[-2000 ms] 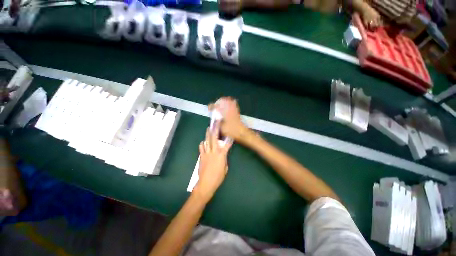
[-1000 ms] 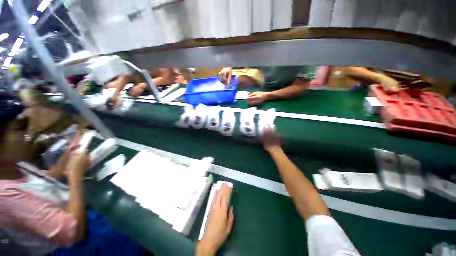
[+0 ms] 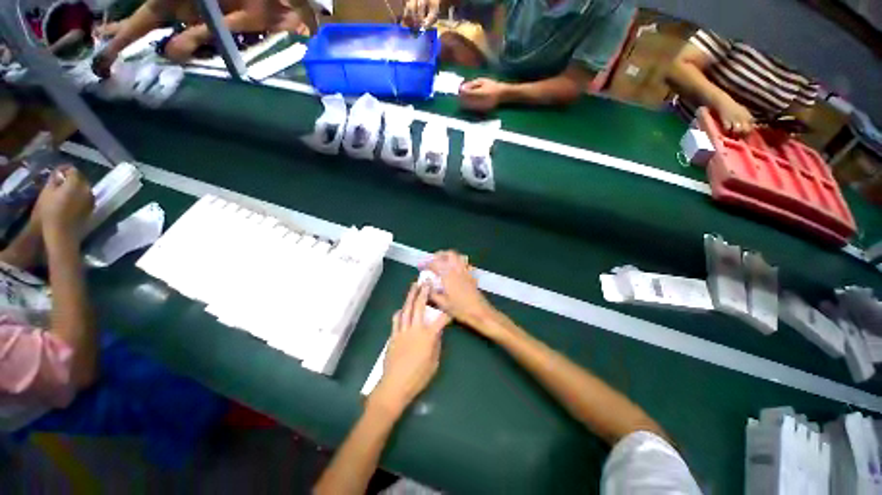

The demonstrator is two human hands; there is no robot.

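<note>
A slim white retail box lies on the green worktop in front of me, mostly covered by my hands. My left hand lies over the box and holds it. My right hand is at the box's far end, its fingers on a small whitish bagged product, which is largely hidden by the fingers. How far the product is inside the box cannot be told.
A row of white boxes stands to my left. Several bagged products lie on the belt beyond. More boxes are at right. A blue bin, a red compartment tray and other workers are across the line; another worker sits at left.
My right hand has come back from the row of bagged products to the box, and one fewer pouch lies in that row. My left hand is still on the box. The view has tilted down.
</note>
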